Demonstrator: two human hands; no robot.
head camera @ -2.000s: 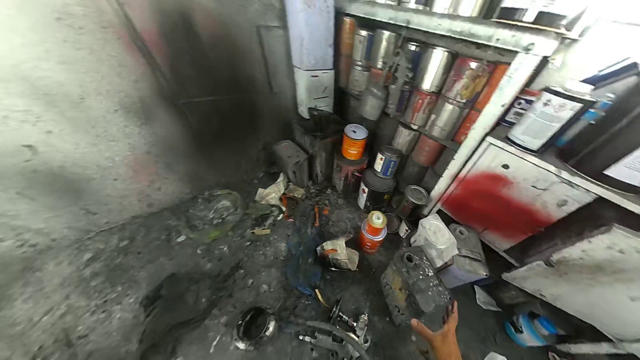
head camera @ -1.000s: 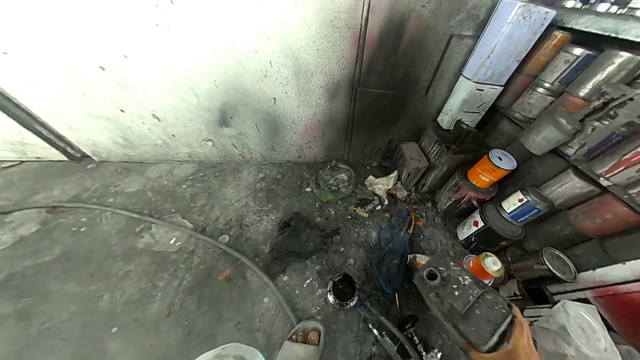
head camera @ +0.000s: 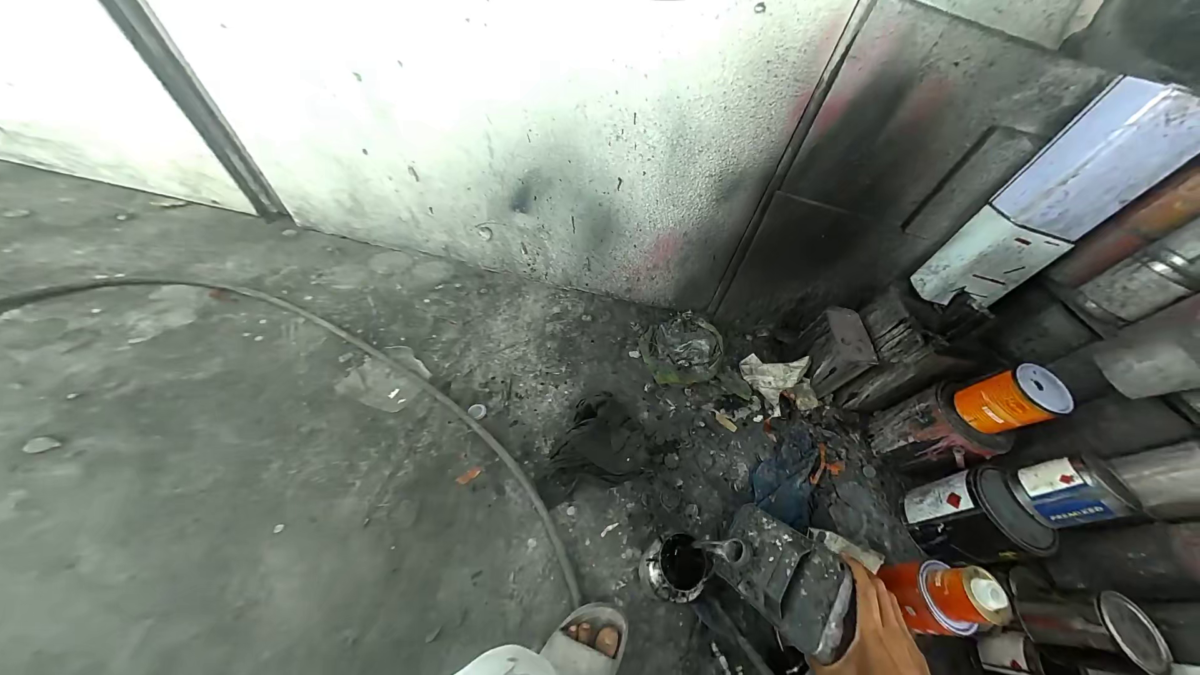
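My right hand (head camera: pixel 877 619) grips the base end of a grimy, dark jerrycan (head camera: pixel 783 572) at the lower right. The can is tilted, its mouth pointing left. What looks like clear liquid runs from the mouth into a round metal cup (head camera: pixel 675 567), whose inside is dark. The cup stands on the floor just left of the can. My left hand is out of view. A dark hose or cloth strip (head camera: pixel 736 633) lies below the cup, partly hidden by the can.
Orange tins (head camera: pixel 998 401) and a black paint can (head camera: pixel 975 511) stand at the right. A long hose (head camera: pixel 450 403) curves over the dirty floor. A sandaled foot (head camera: pixel 591 637) is at the bottom. Dark cloth (head camera: pixel 600 441) and a crumpled plastic bag (head camera: pixel 684 349) lie near the wall.
Two seconds ago my right hand was open beside the standing jerrycan. It then took hold of the can, which has since moved left to the cup and tipped. The view has swung left.
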